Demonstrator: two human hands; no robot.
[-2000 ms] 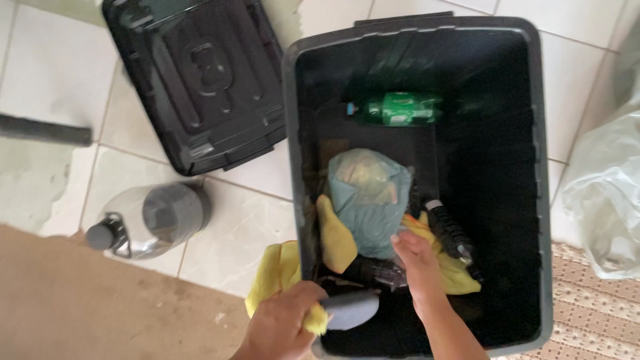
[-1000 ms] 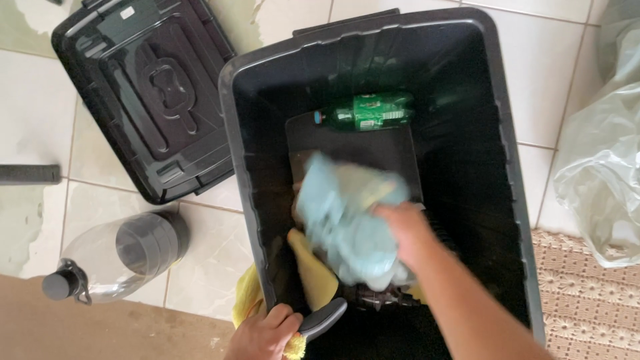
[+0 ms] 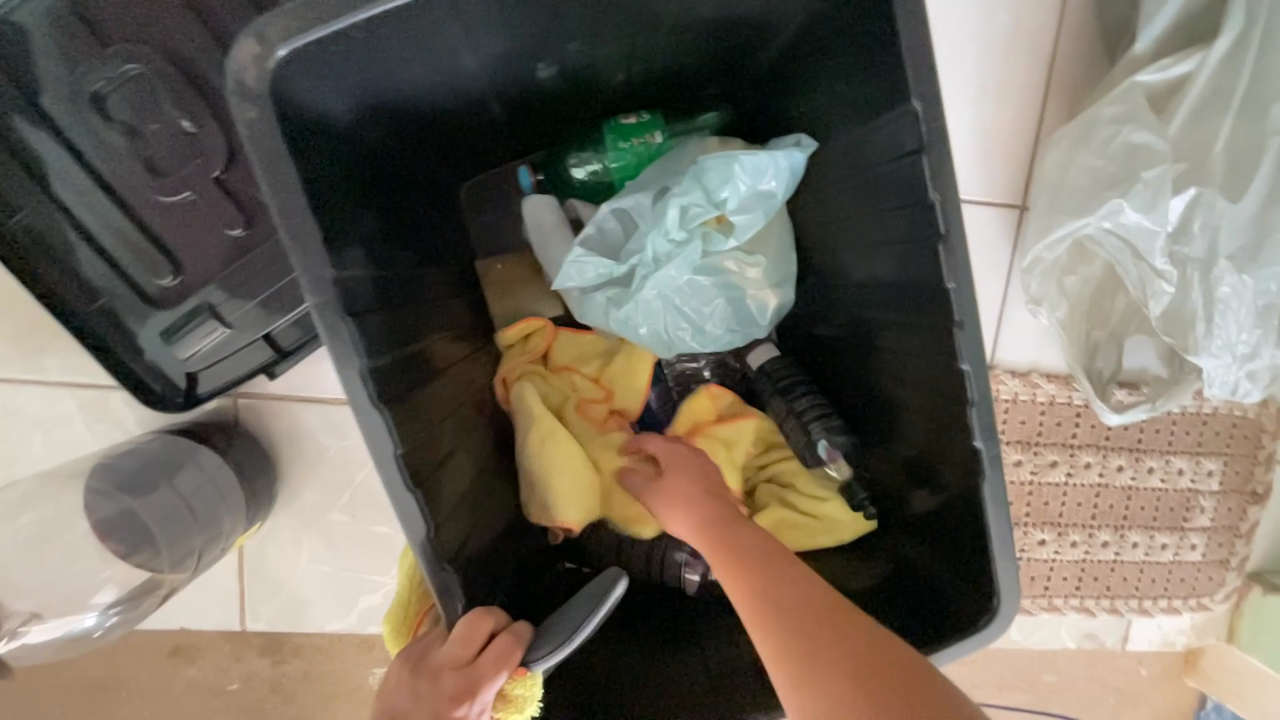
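My right hand (image 3: 685, 488) reaches into a black plastic storage bin (image 3: 985, 560), its fingers on a yellow cloth with orange edging (image 3: 560, 460). At the bin's near left rim, my left hand (image 3: 460, 660) grips a yellow cloth (image 3: 517, 695) beside a grey, flat rounded object (image 3: 580, 620); its kind is unclear. Another yellow cloth (image 3: 800, 490) lies to the right of my right hand. Farther in sits a knotted light-blue plastic bag (image 3: 690, 260), partly over a green plastic bottle (image 3: 600, 160). A black ribbed object (image 3: 805, 410) lies along the right side.
A black lid (image 3: 150, 200) lies on the tiled floor at the left, with a large clear container with a dark base (image 3: 150, 510) nearer me. At the right, a translucent plastic bag (image 3: 1140, 210) rests by a beige crocheted mat (image 3: 1130, 490).
The light-blue bag, in my right hand a second ago, now lies farther back by the green bottle. My right hand has let it go and moved to the yellow cloth.
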